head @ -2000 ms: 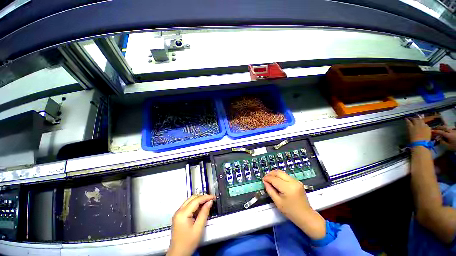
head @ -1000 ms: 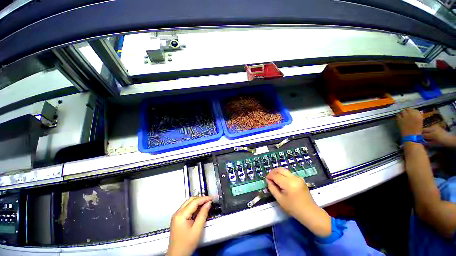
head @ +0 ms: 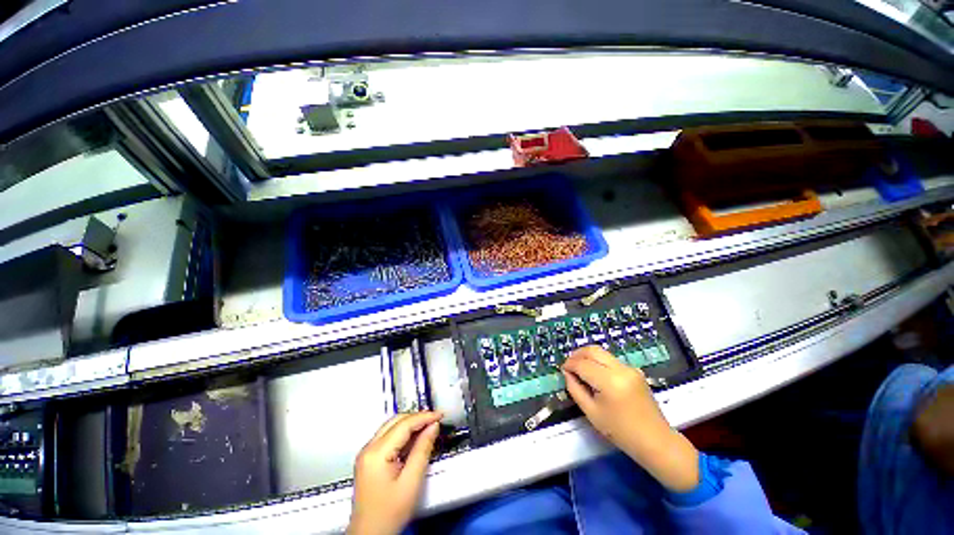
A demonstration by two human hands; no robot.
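The green circuit board panel (head: 523, 389) lies in the black carrier (head: 680, 366) on the conveyor track. My right hand (head: 617, 402) is over the panel's middle, thumb and forefinger pinched at its lower part; whether a component is between them cannot be seen. My left hand (head: 395, 465) is at the carrier's lower left corner, thumb and fingertips close together; a small dark piece may be at the tips, too small to tell. The left parts bin (head: 371, 282) holds dark leaded components and the right parts bin (head: 528, 246) holds orange-copper ones.
Metal cross bars (head: 406, 378) stand left of the carrier. A scuffed dark plate (head: 194, 444) and another carrier (head: 21, 460) lie farther left. A small red box (head: 547, 147) and an orange box (head: 758, 214) are behind. A person's blue sleeve (head: 889, 449) is at right.
The neighbouring person's hands have left the track at right. The view has shifted slightly. My right hand stays pinched over the panel and my left hand has hardly moved.
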